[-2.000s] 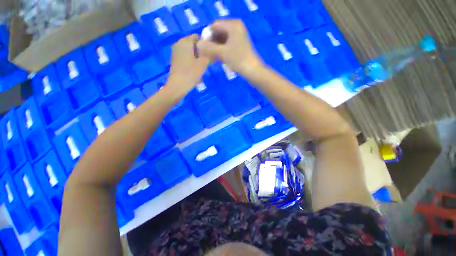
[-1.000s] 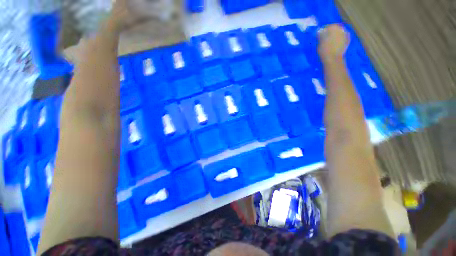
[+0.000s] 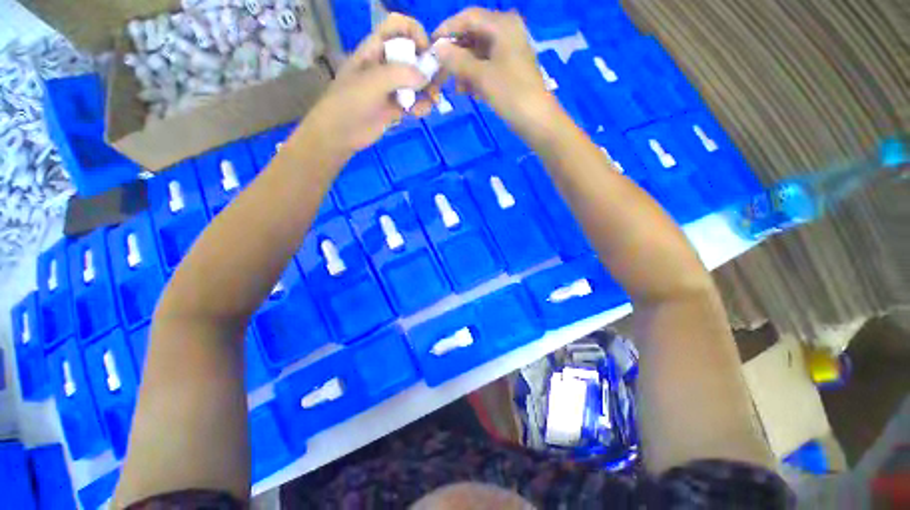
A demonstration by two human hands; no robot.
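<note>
My left hand (image 3: pixel 374 80) holds several white car chargers (image 3: pixel 401 52) above the far part of the table. My right hand (image 3: pixel 489 60) is beside it, its fingertips at a white charger between the two hands. Blue insert trays (image 3: pixel 411 281) lie in rows below, many with one white charger (image 3: pixel 447 210) in the narrow recess. The wider recesses I can see hold nothing. Three trays near the front edge lie sideways, each with a charger (image 3: pixel 453 341).
An open charger carton (image 3: pixel 200 149) stands at the upper left, beside a white cable pile (image 3: pixel 28 129). A water bottle (image 3: pixel 788 206) lies at the table's right end, near stacked cardboard (image 3: pixel 798 90). A box carton with blue-and-white packaging (image 3: pixel 579 403) is below the table edge.
My left hand has come back from the charger carton with several chargers. My right hand has moved left from the far right trays to meet it.
</note>
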